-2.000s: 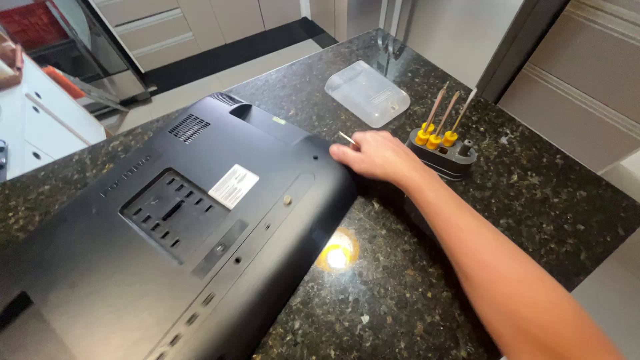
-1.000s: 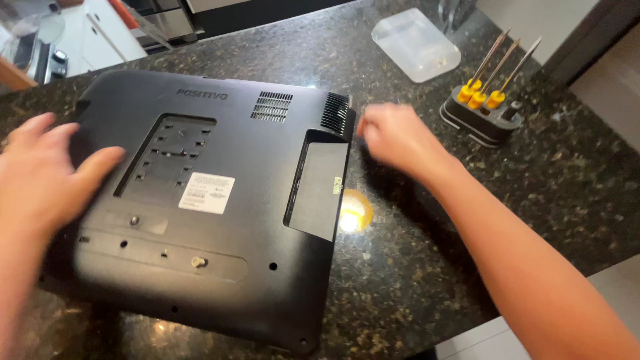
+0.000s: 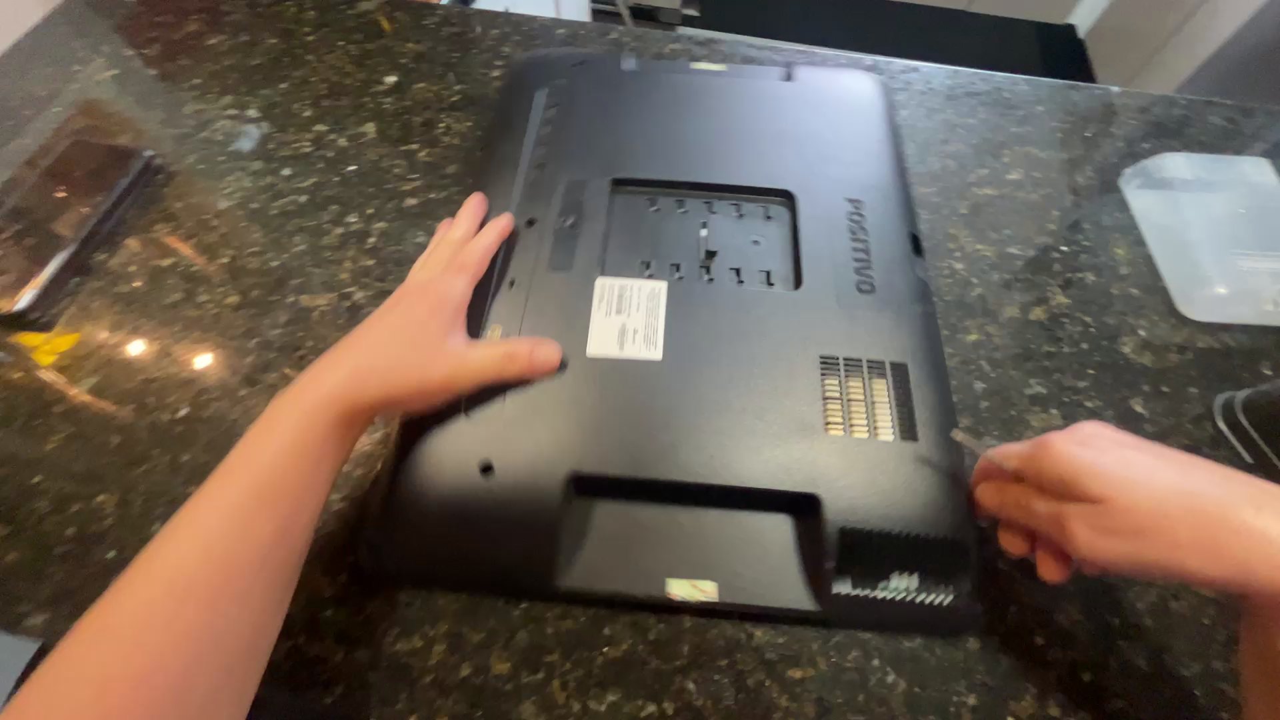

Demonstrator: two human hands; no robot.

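Note:
A black Positivo all-in-one computer or monitor (image 3: 700,420) lies back side up, with a recessed mount plate (image 3: 703,235), a white label (image 3: 627,318) and vent slots (image 3: 867,398). My left hand (image 3: 450,330) rests with spread fingers on its left edge and holds nothing. At the right edge, near the vents, my right hand (image 3: 1080,500) has its fingers curled around a thin tool (image 3: 968,440) whose tip points at the casing's side. The tool is blurred and mostly hidden in the fingers, so its kind cannot be told.
The dark granite countertop (image 3: 250,500) carries a translucent plastic container or lid (image 3: 1210,240) at the right. Part of a black holder (image 3: 1250,420) shows at the right edge. A dark glossy flat object (image 3: 75,225) and a yellow item (image 3: 48,345) are at the left.
The black casing has been turned on the counter, so its recessed end now faces me. My left hand, out of view two seconds ago, has come onto its left edge.

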